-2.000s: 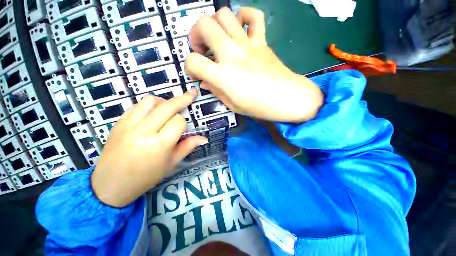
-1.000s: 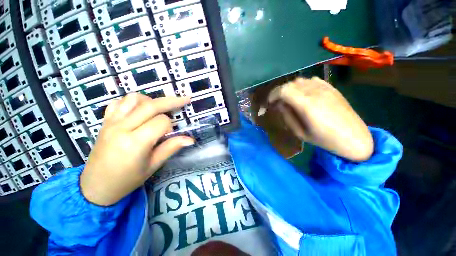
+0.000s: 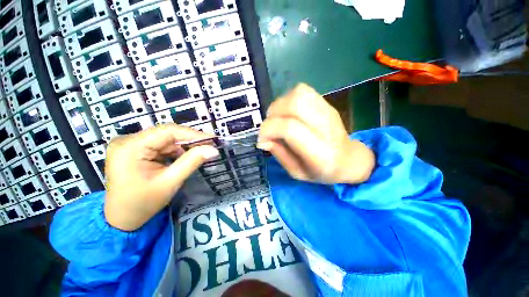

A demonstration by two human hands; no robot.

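My left hand [image 3: 142, 171] pinches the left edge of a clear sheet [image 3: 235, 168] with rows of thin black-framed pieces on it. The sheet hangs between my hands, in front of the shirt. My right hand [image 3: 313, 136] has its thumb and fingers together at the sheet's upper right edge. Whether it grips the sheet or one piece is too blurred to tell. White display panels [image 3: 232, 79] with dark windows lie in columns in a black tray [image 3: 262, 64] beyond and left of my hands.
An orange-handled tool [image 3: 420, 71] lies at the edge of the green bench [image 3: 330, 52]. A white scrap [image 3: 380, 8] is at the top. A crinkled clear bag [image 3: 493, 35] is at the far right. Small shiny bits [image 3: 277, 25] lie beside the tray.
My right hand went from over the panels out to the right, then came back to the sheet. The left hand kept its pinch, and the sheet now shows more fully.
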